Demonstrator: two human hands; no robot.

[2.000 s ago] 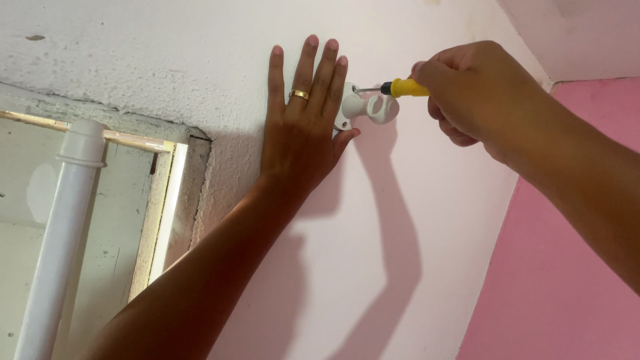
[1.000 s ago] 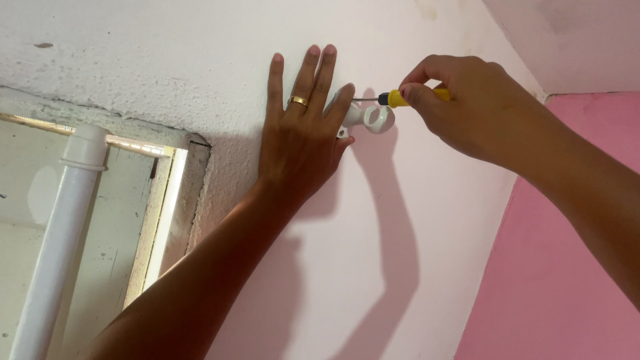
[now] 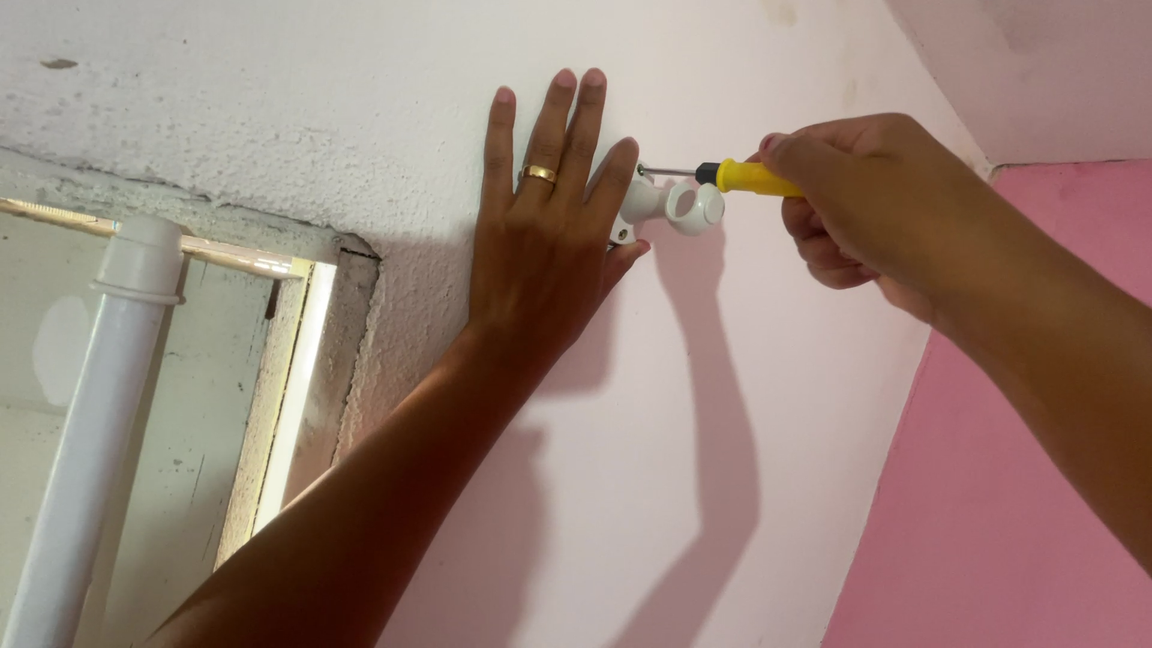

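A white curtain rod bracket [image 3: 641,200] with a ring-shaped holder sits against the pale wall. My left hand [image 3: 549,216], a gold ring on one finger, lies flat on the wall with its fingers apart; its index finger and thumb press at the bracket's left side and cover part of its base. My right hand [image 3: 855,198] grips a screwdriver [image 3: 756,177] with a yellow handle and black collar. The shaft runs level to the left, and its tip is at a screw [image 3: 640,169] at the top of the bracket's base. Another screw [image 3: 623,235] shows lower down.
At the left, a white rod with a capped end [image 3: 108,387] stands tilted in front of a window frame [image 3: 270,405]. Rough, cracked plaster [image 3: 351,252] edges the opening. A pink wall [image 3: 999,432] meets the pale wall at the right, below the ceiling [image 3: 1035,72].
Between the earlier frames, my right hand's grip shifted on the screwdriver handle and its wrist turned. My left index finger has moved off the bracket's top a little, showing the screw beside the tip.
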